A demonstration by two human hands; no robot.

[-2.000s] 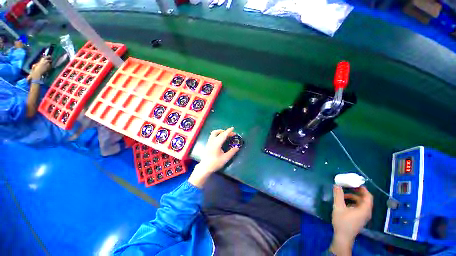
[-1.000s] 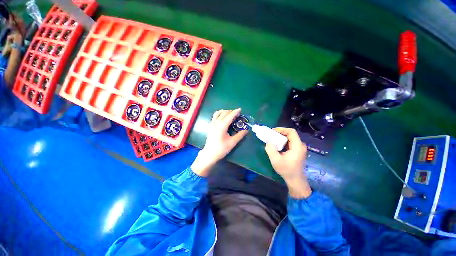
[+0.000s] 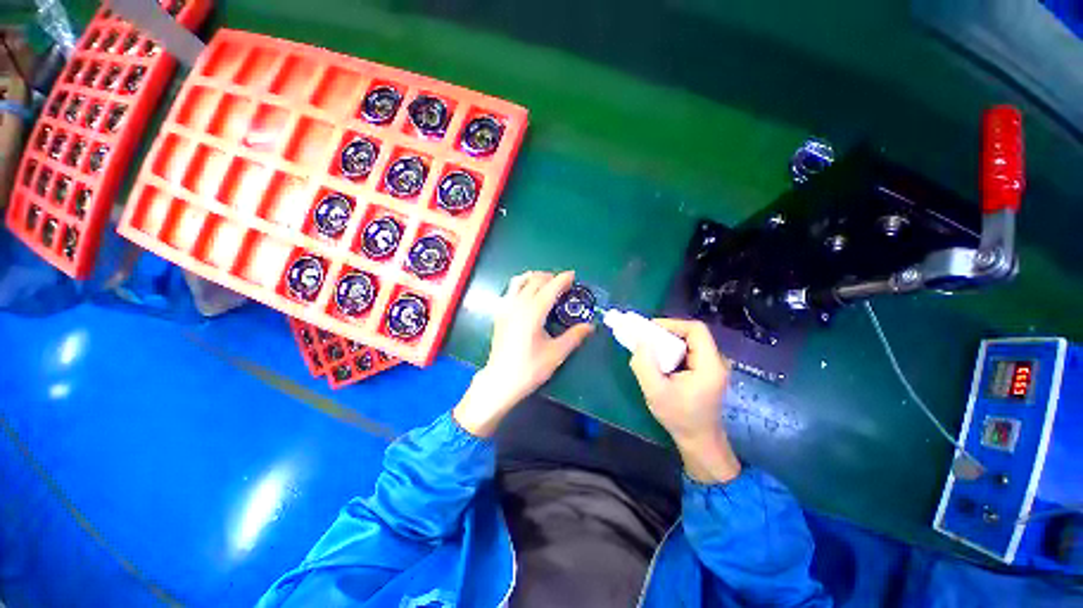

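My left hand (image 3: 523, 339) holds a dark round part (image 3: 574, 308) with silver rings between thumb and fingers, at the front of the green bench. My right hand (image 3: 685, 386) grips a small white squeeze bottle (image 3: 647, 341). The bottle lies slanted, with its narrow tip pointing left at the face of the round part. I cannot tell if the tip touches it. The palm sides of both hands are hidden.
An orange-red parts tray (image 3: 268, 188) stands left, its right-hand columns holding round parts; other trays lie left and underneath. A black toggle press (image 3: 819, 255) with a red handle (image 3: 1002, 158) stands right. A blue control box (image 3: 1004, 445) with a thin tube is far right.
My right hand has brought the bottle left from beside the control box to the round part. My left hand still holds the part. The camera view has shifted, now closer over the bench.
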